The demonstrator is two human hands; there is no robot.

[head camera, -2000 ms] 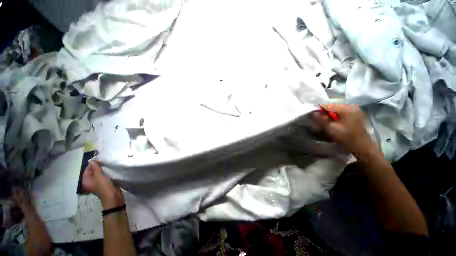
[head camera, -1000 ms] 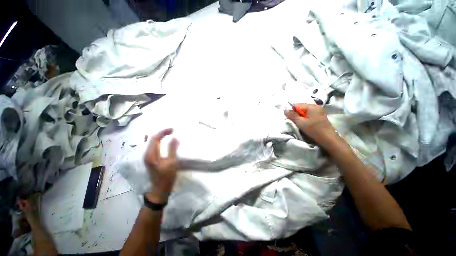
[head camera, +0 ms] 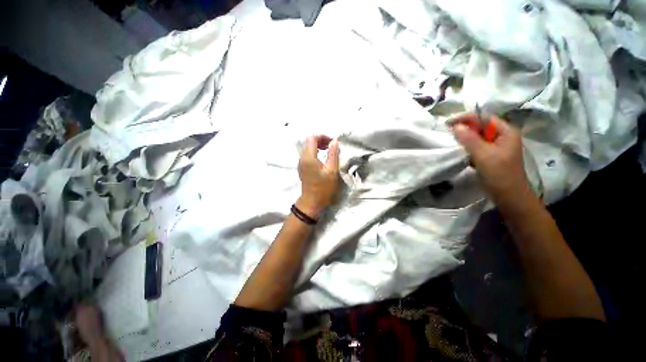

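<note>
A pale grey-white garment [head camera: 397, 177] lies crumpled across the front of the table and hangs over its near edge. My left hand [head camera: 319, 177], with a dark band at the wrist, is over the garment's middle with its fingers curled; whether they pinch cloth is unclear. My right hand [head camera: 499, 159] is closed around orange-red thread snips [head camera: 489, 130], whose short blades point up. Its fingertips are at a raised fold of the garment. Most of the snips' handle is hidden in the fist.
Pale garments are heaped at the right [head camera: 581, 78] and upper left [head camera: 163, 85]; a greyer pile [head camera: 78, 205] lies at left. A dark rectangular phone [head camera: 153, 271] lies by a white paper sheet [head camera: 124, 293]. Another person's hand [head camera: 92, 325] is blurred at lower left.
My left hand has moved right and up to the garment's middle. My right hand has moved right with the snips, and the cloth between the hands is lifted into folds.
</note>
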